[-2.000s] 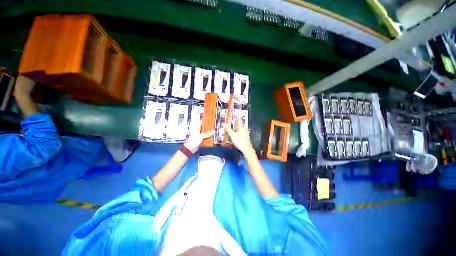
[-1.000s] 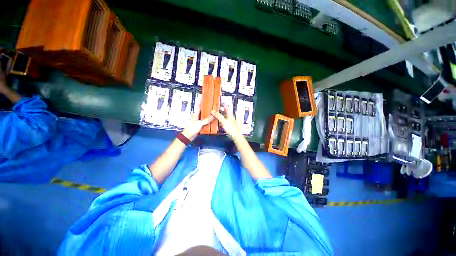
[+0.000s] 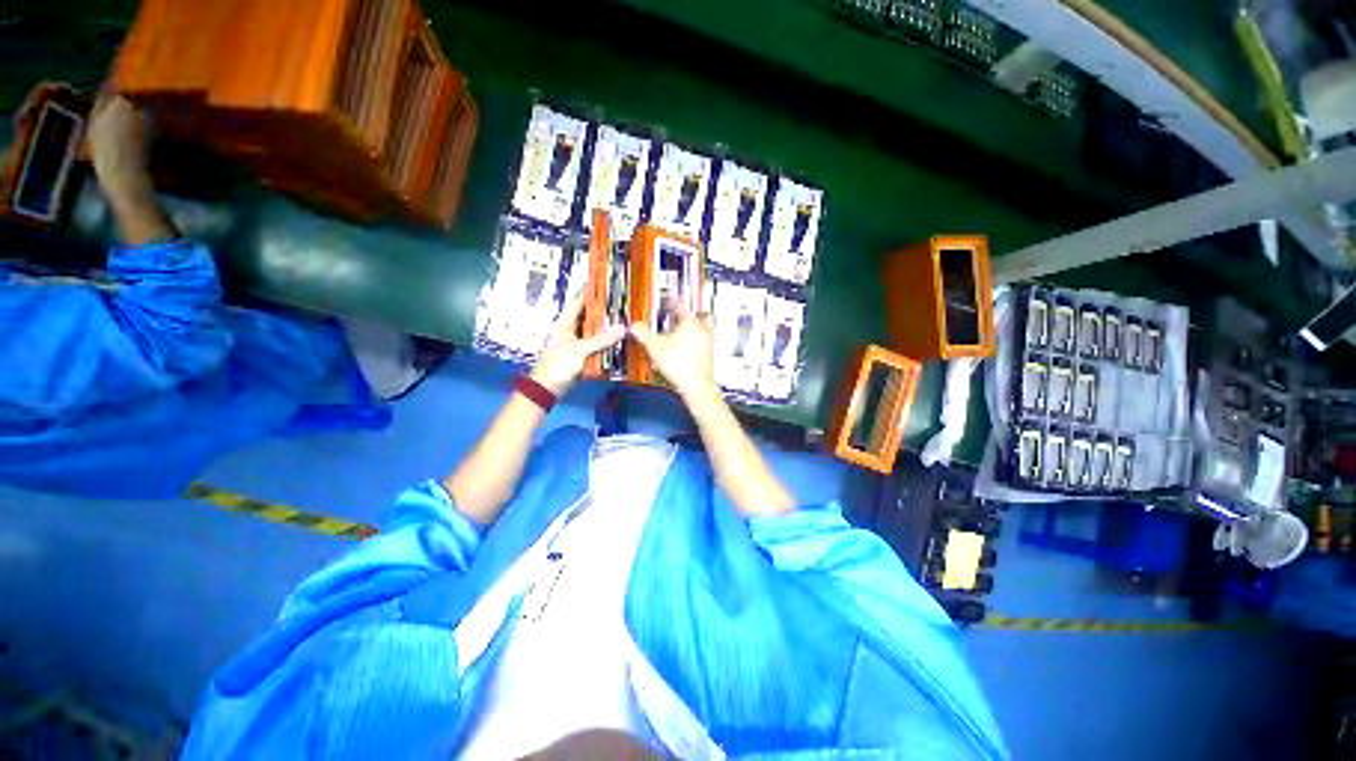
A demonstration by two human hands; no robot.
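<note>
My left hand (image 3: 567, 351) holds an orange-brown slab-like housing (image 3: 598, 283), seen nearly edge-on, above the blister tray. My right hand (image 3: 680, 351) holds a second orange-brown housing (image 3: 644, 283) just right of it, its rectangular opening showing. There is a narrow gap between the two housings. The blister tray (image 3: 586, 229) lies under both hands, with two rows of white panel modules (image 3: 739, 219); the housings and hands hide part of the lower row. My left wrist wears a dark red band.
A tall housing stack (image 3: 246, 67) stands at left, beside a coworker's blue sleeve (image 3: 104, 335) and hand. At right are a larger housing pile (image 3: 916, 298), a single housing (image 3: 876, 407), a small-parts tray (image 3: 1090, 424) and a black tray stack (image 3: 907, 520) below the bench edge.
The two housings, pressed together a second ago, are now apart, and the right one is turned so its opening shows. The view has shifted; the coworker's hand is back beside the stack.
</note>
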